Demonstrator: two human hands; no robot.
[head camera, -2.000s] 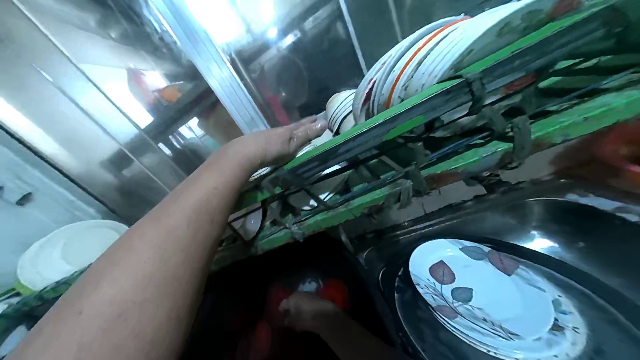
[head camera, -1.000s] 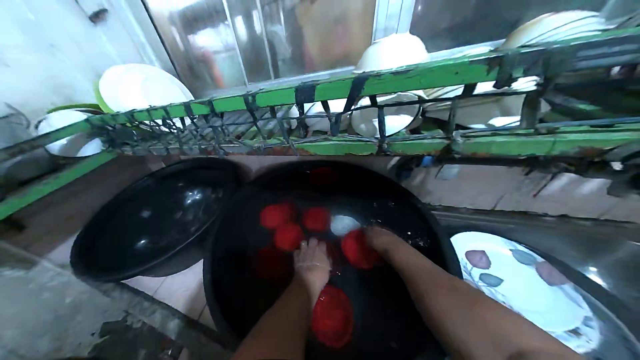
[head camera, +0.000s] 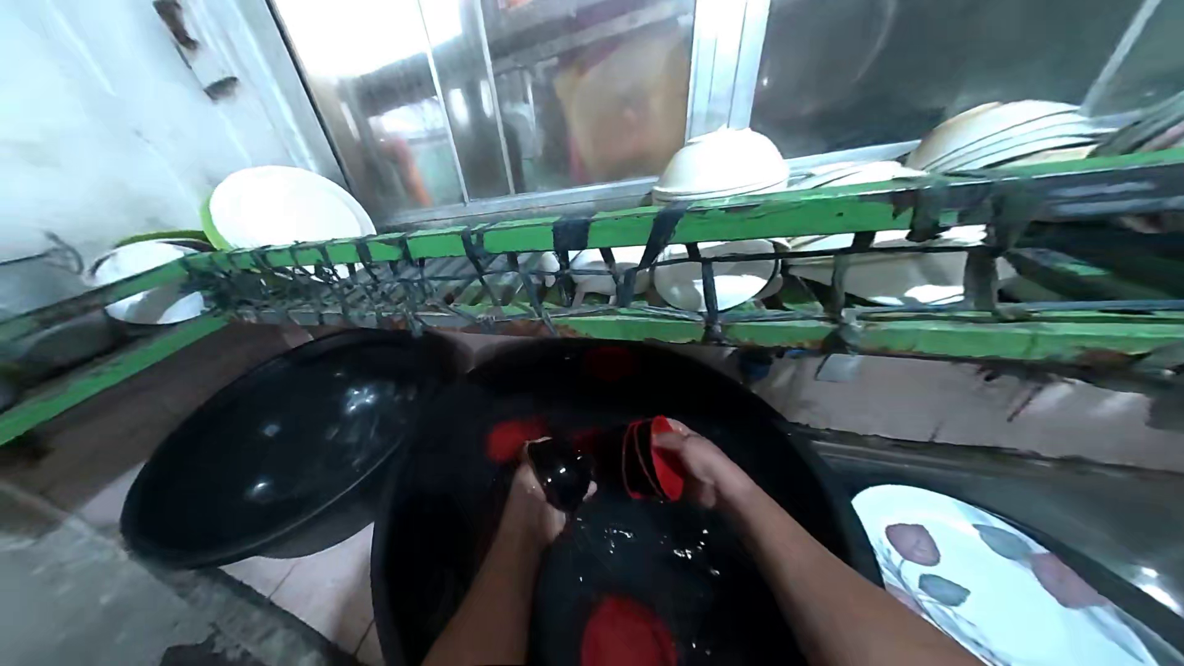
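Note:
My left hand (head camera: 541, 495) is closed around a small dark, glossy bowl (head camera: 562, 474) over the large black basin (head camera: 393, 555). Beside it on the right, my right hand (head camera: 698, 458) grips a few nested red and black bowls (head camera: 655, 460), tilted on their side. The two sets of bowls are close but apart. In the dark water lie more red pieces, one (head camera: 629, 634) at the near side and another (head camera: 513, 439) left of my hands; their exact shape is blurred by the water.
A second black basin (head camera: 277, 453) leans at the left. Behind runs a green dish rack (head camera: 768, 217) with white bowls (head camera: 726, 166) and a white plate (head camera: 287, 211). Leaf-patterned plates (head camera: 990, 573) sit in the sink at the right. Sliding window panes stand behind the rack.
One second ago both hands were down among the red pieces in the basin; now they hold bowls. Two seconds ago one arm reached to the rack. The view has swung considerably.

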